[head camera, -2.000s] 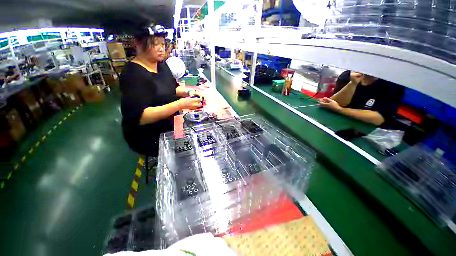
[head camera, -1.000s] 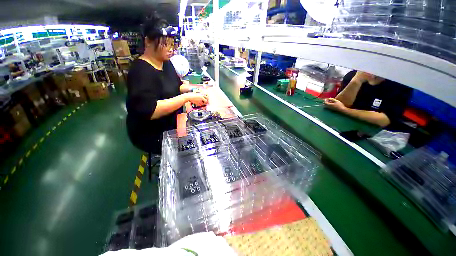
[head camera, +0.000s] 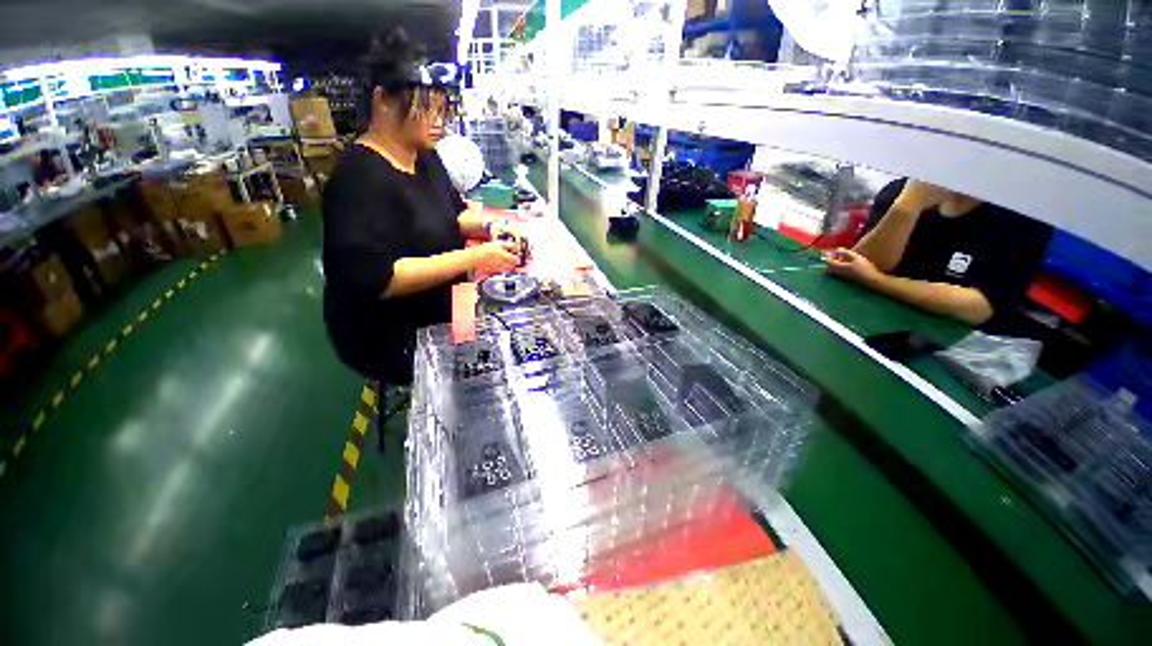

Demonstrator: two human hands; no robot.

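Note:
Neither of my hands is in view. A tall stack of clear blister trays [head camera: 575, 442] stands nearest in front of me, with black parts in the pockets of the top tray. A tan-yellow sheet with rows of small marks [head camera: 714, 611] lies at the bottom edge, on or beside the red mat [head camera: 682, 543]. A white cloth-like shape [head camera: 505, 616] shows at the bottom edge, cut off by it. A lower clear tray with black parts [head camera: 341, 568] is left of the stack.
A person in black [head camera: 392, 252] works with both hands beyond the stack. The green conveyor belt [head camera: 809, 316] runs along the right. Another person's arm [head camera: 929, 290] rests across it. More clear trays [head camera: 1074, 442] lie at far right. A white shelf [head camera: 910, 133] hangs overhead.
The view has shifted slightly, so the stack and the person beyond it sit a little further right. That person's hands have moved slightly at the work.

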